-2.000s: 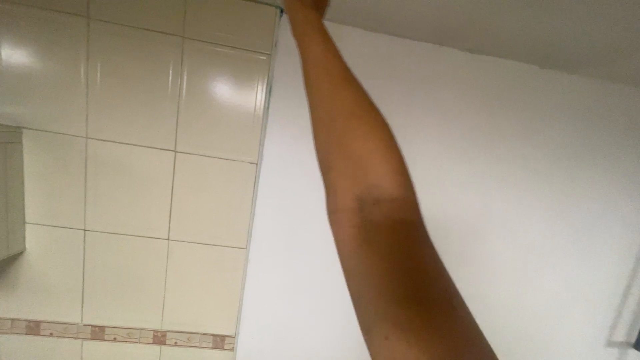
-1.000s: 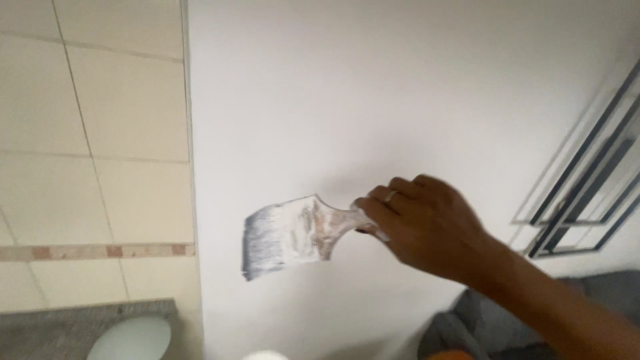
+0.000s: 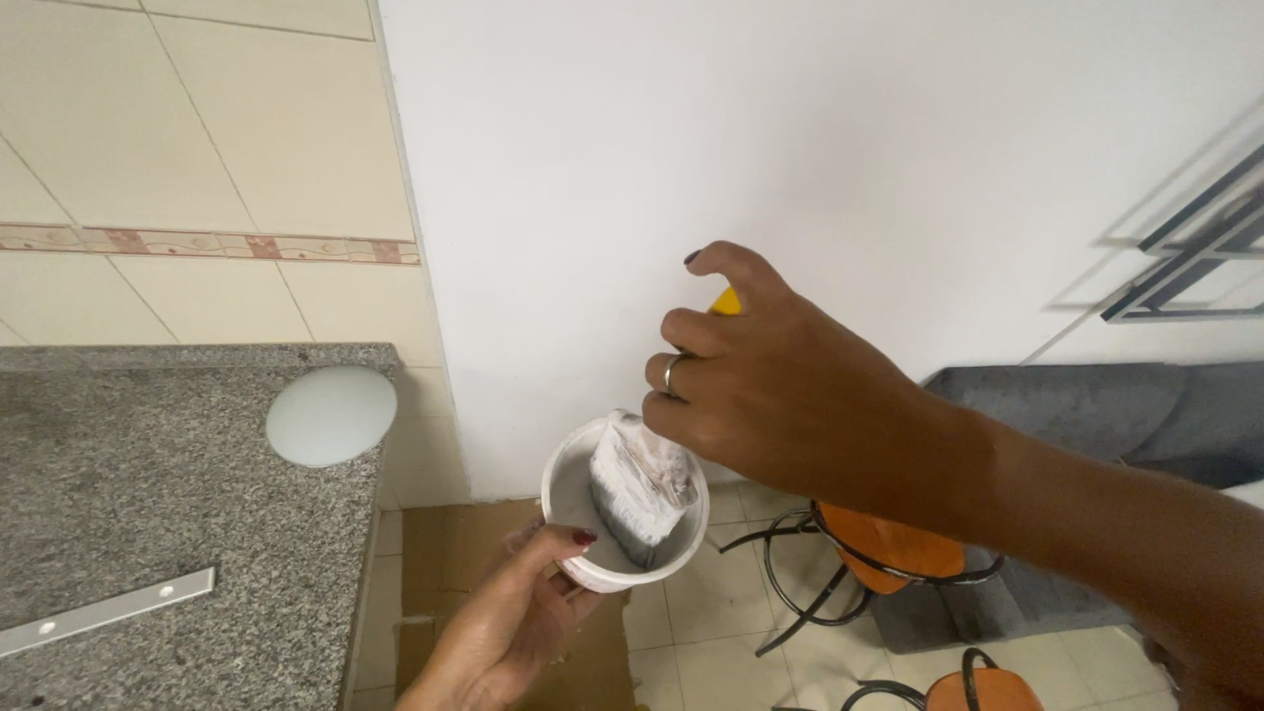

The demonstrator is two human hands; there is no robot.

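My left hand (image 3: 528, 617) grips a round white plastic tub (image 3: 697, 523) from below and the left, its thumb near the rim. My right hand (image 3: 760, 365), with a ring on one finger, is closed around the handle of a wide paintbrush (image 3: 642, 479); a bit of yellow handle shows between the fingers. The brush head, coated in white paint, points down inside the tub, its dark bristle tips near the inner wall. Behind both hands stands a white wall (image 3: 612, 178).
A granite countertop (image 3: 178, 474) at left bears a frosted glass disc (image 3: 332, 416) and a metal strip (image 3: 109, 610). Cardboard (image 3: 464, 563) covers some floor. At right are orange-seated stools (image 3: 889, 543), a grey sofa (image 3: 1057, 415) and wall-mounted dark frames (image 3: 1185, 237).
The right arm, raised high at first, has come down; the brush, held against the white wall a second ago, is now in the tub. My left hand and the tub have come into view.
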